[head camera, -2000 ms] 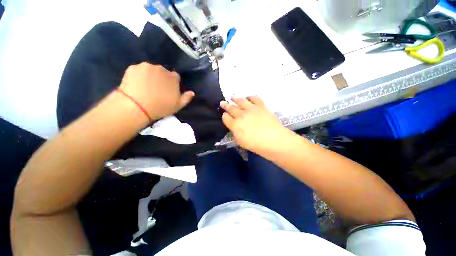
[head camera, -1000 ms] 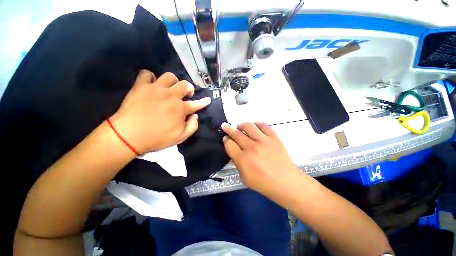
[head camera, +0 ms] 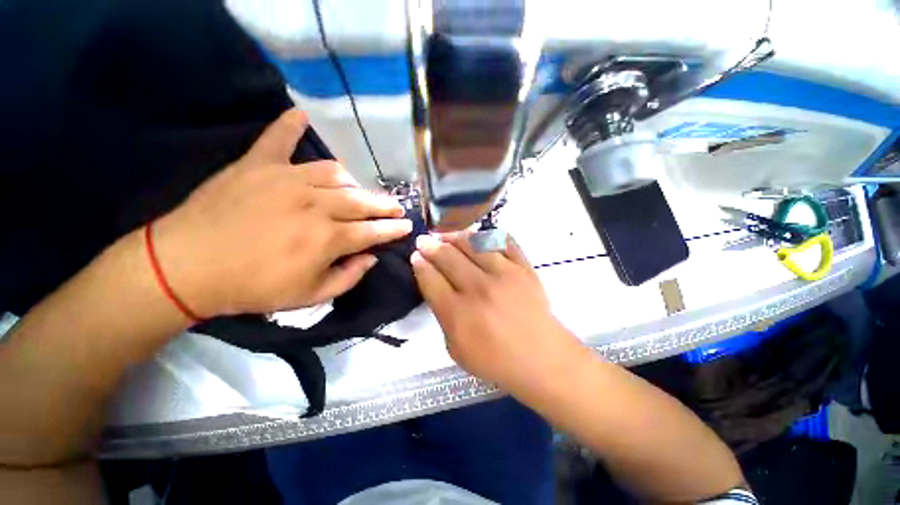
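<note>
Black cloth (head camera: 118, 128) covers the left side and runs under the sewing machine head (head camera: 474, 108), with its edge at the presser foot. My left hand (head camera: 281, 232) lies flat on the cloth left of the needle, fingers spread, fingertips beside the foot. My right hand (head camera: 484, 286) is just right of it, its fingertips touching the cloth edge in front of the foot; whether they pinch it is hidden. The needle tip is hidden behind the head and fingers. A narrow black cloth end (head camera: 309, 380) hangs over white cloth (head camera: 212, 380) near the front edge.
A black smartphone (head camera: 641, 232) lies right of the needle, partly behind a round knob (head camera: 619, 163). A tan patch (head camera: 672, 295) and scissors with green and yellow handles (head camera: 807, 254) lie farther right. A ruler strip (head camera: 632, 347) follows the front edge. Blue crate parts (head camera: 735, 340) show below.
The view has moved closer to the machine head, which looks larger. Both hands are nearer each other at the foot. The black cloth has shifted forward, and less white cloth shows.
</note>
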